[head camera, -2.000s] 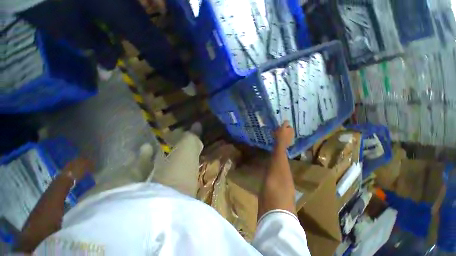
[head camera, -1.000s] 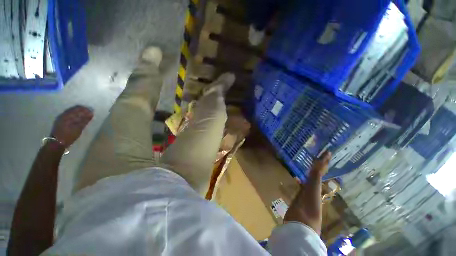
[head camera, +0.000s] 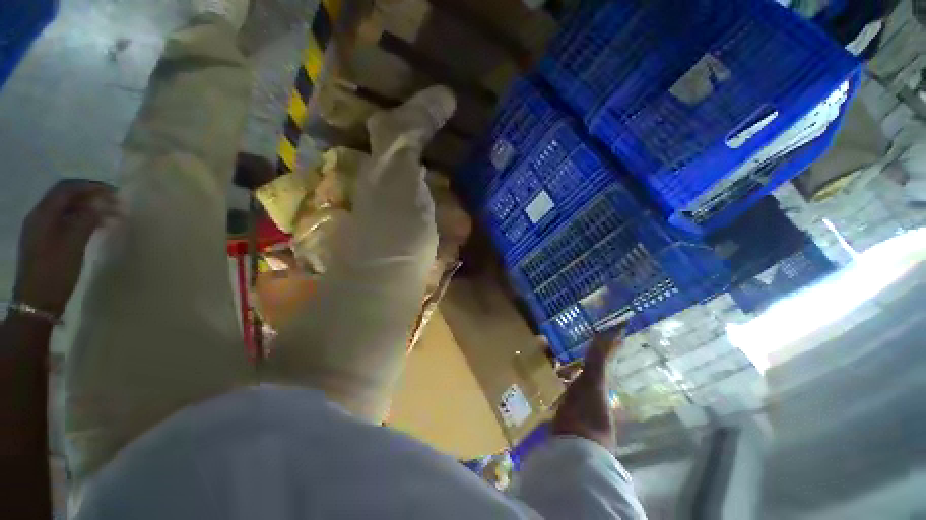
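Observation:
A blue slatted crate (head camera: 599, 269) with a small white label is on the right side, beside and below another blue crate (head camera: 721, 112) that holds flat silver-grey plates. My right hand (head camera: 594, 371) is at the lower rim of the slatted crate, its fingers hooked at the edge; the fingertips are partly hidden. The inside of this crate is mostly hidden. My left hand (head camera: 71, 229) hangs at the left edge of the picture, loosely curled and empty, with a bracelet at the wrist.
An open cardboard box (head camera: 447, 391) and crumpled brown paper (head camera: 325, 208) lie by my legs. A wooden pallet (head camera: 447, 46) is at the top, beside yellow-black floor tape (head camera: 299, 96). A red stick (head camera: 245, 305) is near the paper. A blue crate's corner (head camera: 18, 28) shows upper left.
The view has turned and shifted. The crate at my right hand shows more of its slatted side and less of its plates. My right hand remains at its rim; my left hand stays empty.

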